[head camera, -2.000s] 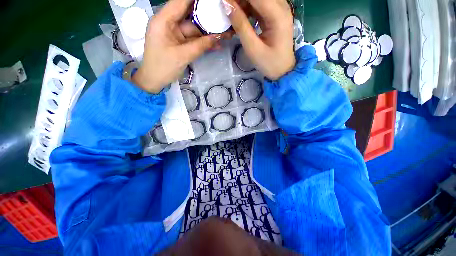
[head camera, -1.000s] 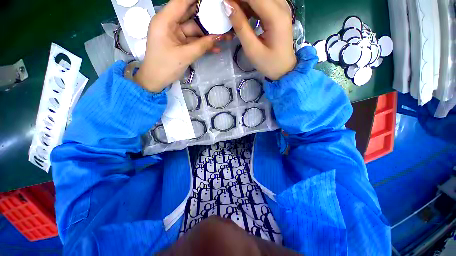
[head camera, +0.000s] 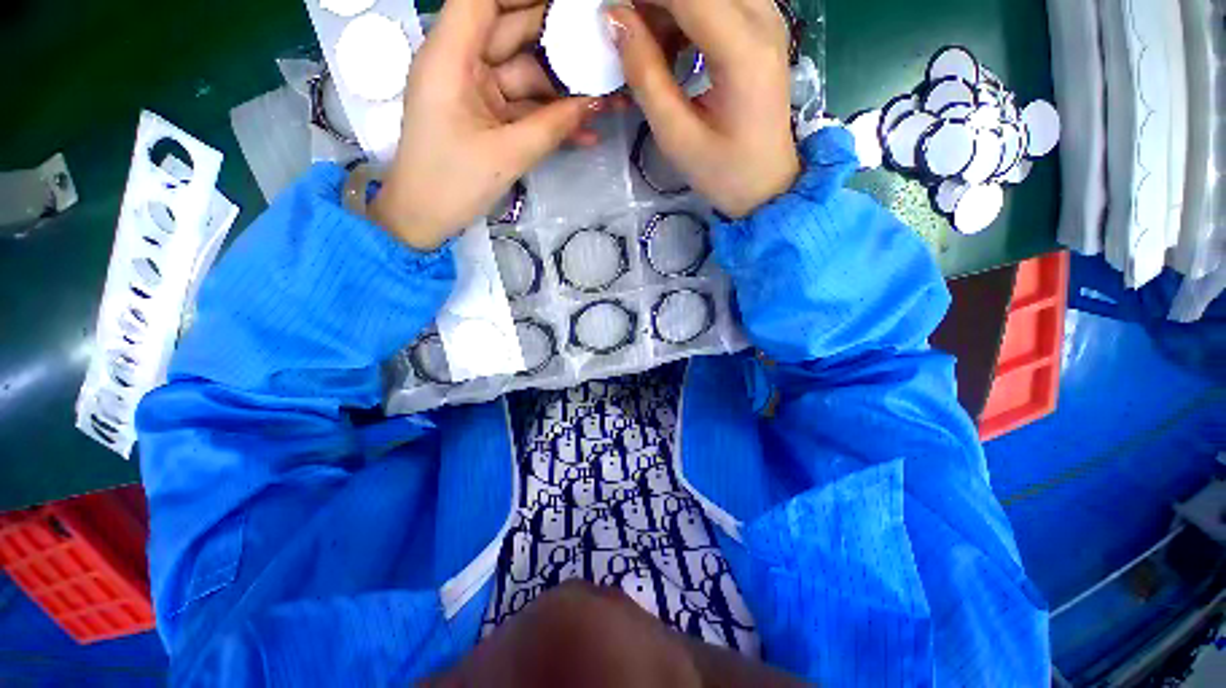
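Observation:
My left hand (head camera: 471, 128) is near the top edge, its fingers closed around the rim of a round white disc with a dark edge (head camera: 582, 47). My right hand (head camera: 713, 101) has its thumb and fingertips on the right side of the same disc. Whether a ring sits under the disc cannot be told. Below the hands lies a clear blister tray (head camera: 551, 298) with dark thin ring parts (head camera: 592, 258) in its pockets. A white die-cut strip (head camera: 370, 61) with round shapes lies across the tray's left part, partly under my left hand and sleeve.
A pile of loose white discs (head camera: 952, 143) lies on the green bench (head camera: 887, 27) at right. Stacked whitish trays (head camera: 1143, 135) stand far right. Another punched strip (head camera: 148, 289) lies left. Red crates (head camera: 1029, 347) show below the bench at both sides, beside a brown board (head camera: 971, 329).
My right thumb and fingertips have shifted slightly over the disc. My left hand keeps its hold with the disc tilted a little differently. The tray and the pile look the same.

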